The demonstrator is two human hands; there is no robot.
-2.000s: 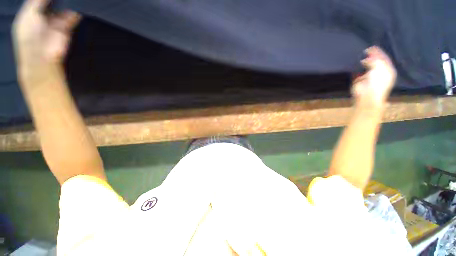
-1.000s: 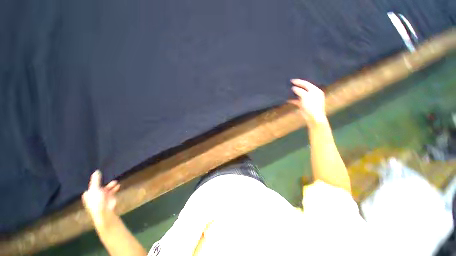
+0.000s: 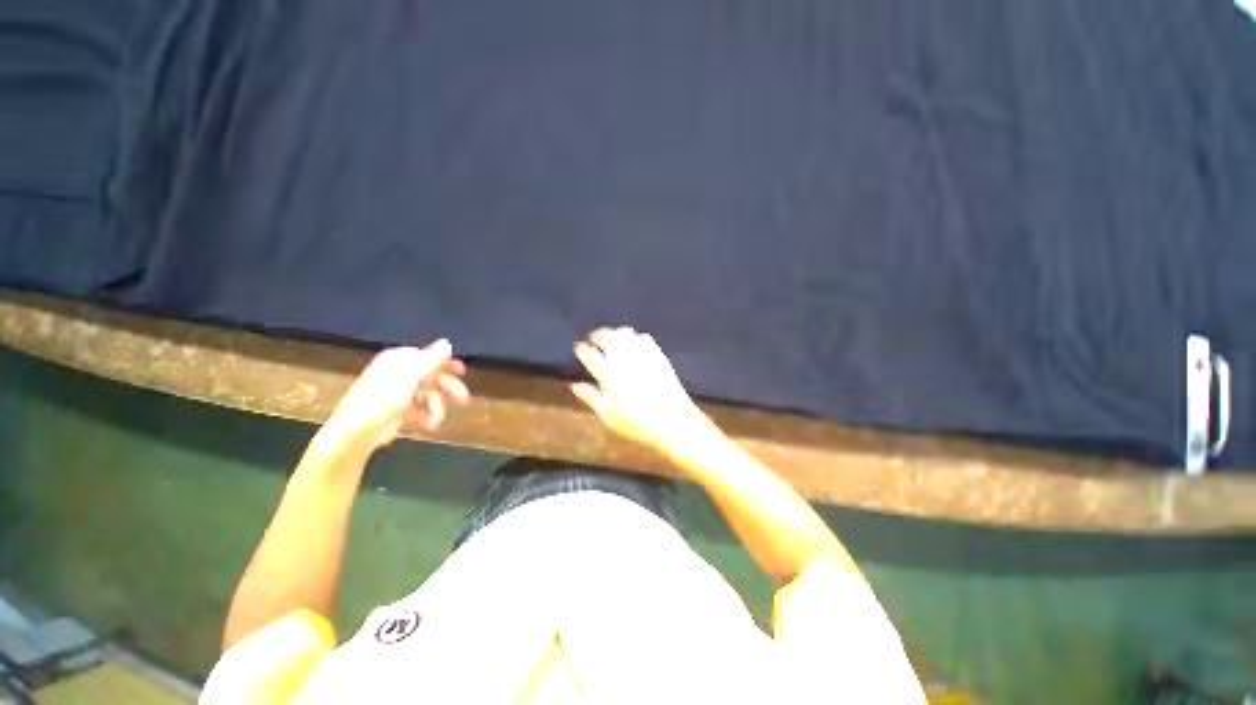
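A large navy-black fabric ply (image 3: 620, 179) lies over the table, mostly flat, with wrinkles and a fold at the left and soft creases at the right. Its front edge runs along the wooden table edge (image 3: 827, 461). My left hand (image 3: 411, 391) is over the wood at the fabric edge, fingers curled and apart. My right hand (image 3: 627, 379) is at the fabric edge to its right, fingertips at the cloth's border. Whether either hand pinches the cloth cannot be made out.
A pale handled plate (image 3: 1198, 404) lies on the cloth at the right, near the table edge. Green floor (image 3: 165, 482) shows below the table. Boxes or similar items (image 3: 103, 685) are at the lower left, partly cut off.
The lifted ply has come down flat. Both hands have moved down to the front edge and closer together. The view has turned, and the handled plate now shows lower at the right.
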